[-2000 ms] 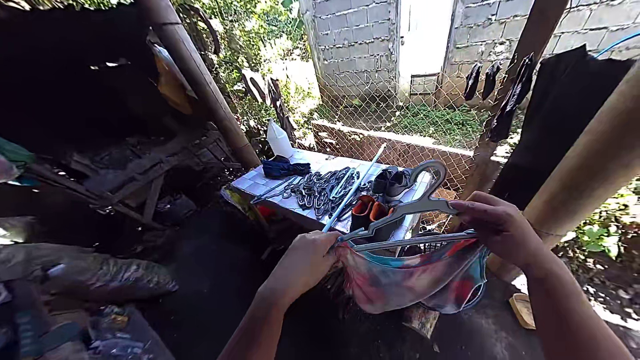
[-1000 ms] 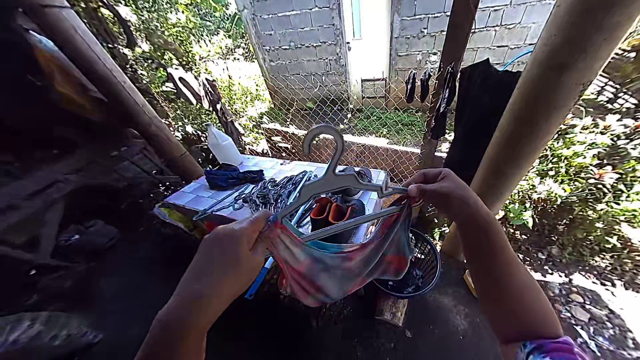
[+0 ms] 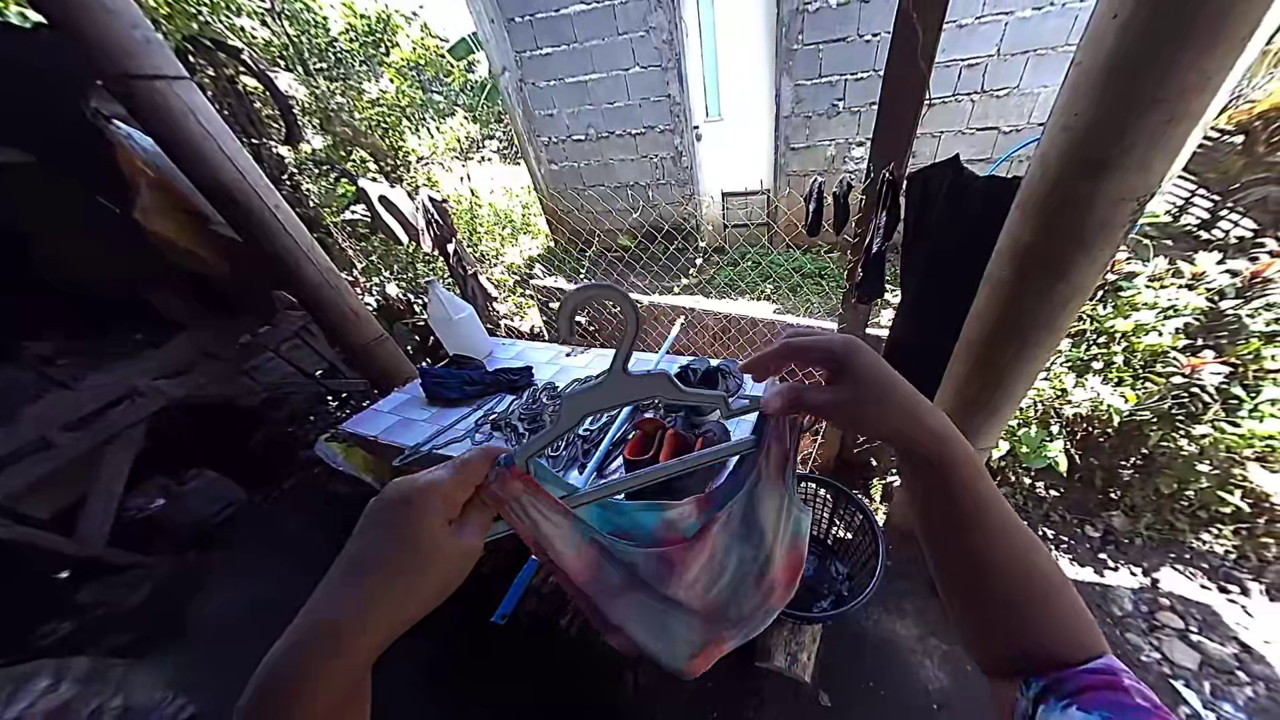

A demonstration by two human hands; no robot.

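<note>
A grey plastic clothes hanger (image 3: pixel 622 392) is upright in front of me, its hook at the top. A tie-dye garment (image 3: pixel 690 570) in red, blue and white hangs from both ends of it. My left hand (image 3: pixel 425 530) grips the garment's shoulder at the hanger's left end. At the right end, my right hand (image 3: pixel 840 385) pinches the other shoulder by the hanger's tip. The garment's neckline droops below the hanger's lower bar.
Behind stands a tiled table (image 3: pixel 400 425) with a pile of hangers (image 3: pixel 535 410), a white plastic jug (image 3: pixel 457 320), dark cloth (image 3: pixel 475 380) and shoes (image 3: pixel 645 445). A black plastic basket (image 3: pixel 835 550) sits low at right. Posts (image 3: pixel 1080 200) and a chain-link fence (image 3: pixel 700 265) stand beyond.
The hanger's hook, tipped to the right two seconds ago, now points up. My right hand has come from the hanger's hook side to its right end, where the garment's strap now sits.
</note>
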